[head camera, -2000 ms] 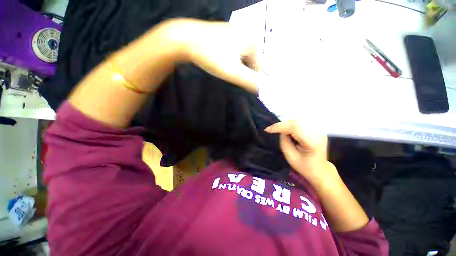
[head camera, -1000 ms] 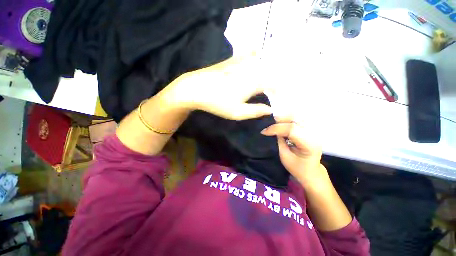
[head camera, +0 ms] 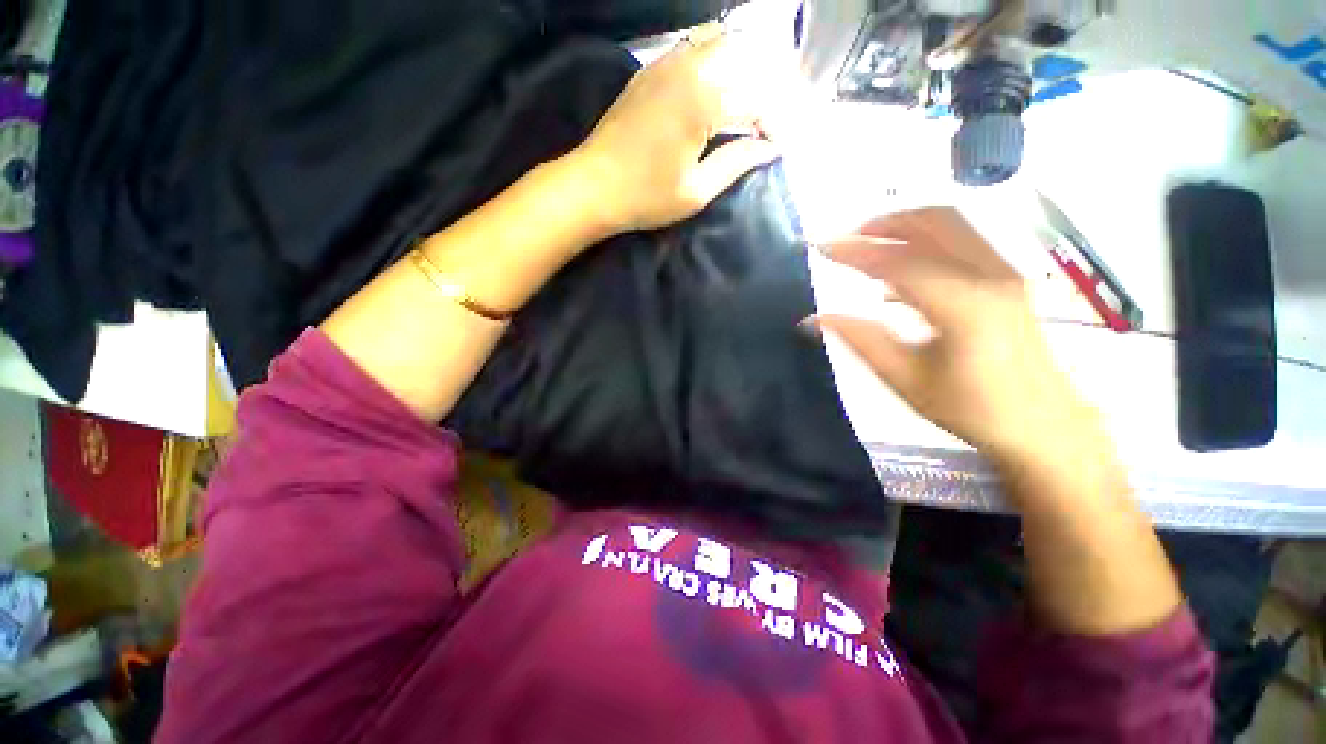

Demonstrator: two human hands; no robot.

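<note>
A large black garment covers the left of the white table and hangs over its front edge to my lap. Its straight edge runs from the machine head towards me. My left hand lies on the cloth near this edge, below the machine head, and holds it there; its fingertips are washed out by glare. My right hand is slightly blurred, just right of the edge, with thumb and fingers apart and nothing in them. The machine's grey ribbed knob shows above it. The needle is not clearly visible.
Red and silver snips and a black phone lie at the right on the table. A marked strip runs along its front edge. A purple machine is at far left, above a red box.
My left hand has moved up towards the machine head. My right hand has opened and moved right, off the cloth. The cloth now lies spread with its straight edge showing. More of the machine head shows.
</note>
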